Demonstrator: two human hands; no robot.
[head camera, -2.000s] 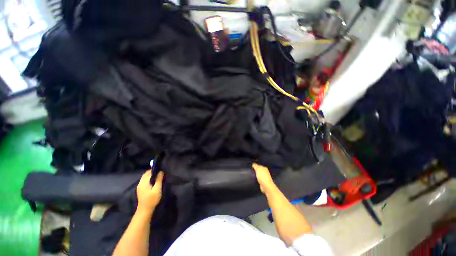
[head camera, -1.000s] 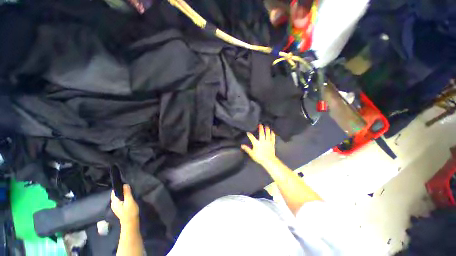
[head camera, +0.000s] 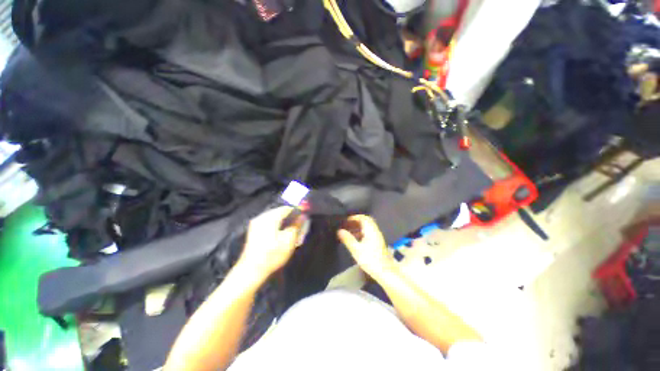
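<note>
A black garment (head camera: 318, 246) lies across the padded arm (head camera: 145, 262) and hangs down in front of me. My left hand (head camera: 273, 238) is closed on its cloth, beside a white label (head camera: 295, 193). A small red and greyish thing shows at my left fingertips, too blurred to name. My right hand (head camera: 364, 243) pinches the dark cloth a little to the right, with fingers curled. The fingertips of both hands are partly hidden in the cloth.
A large heap of black garments (head camera: 217, 101) lies behind the arm. Tan cords (head camera: 376, 61) hang at the upper middle, ending near metal fittings. A red frame (head camera: 510, 190) stands at right by the pale floor. A beige piece (head camera: 158, 298) sits below the arm.
My left hand has moved right and up to the white label, now in view. My right hand was spread on the cloth and is now curled on it. The cloth now covers the arm's middle.
</note>
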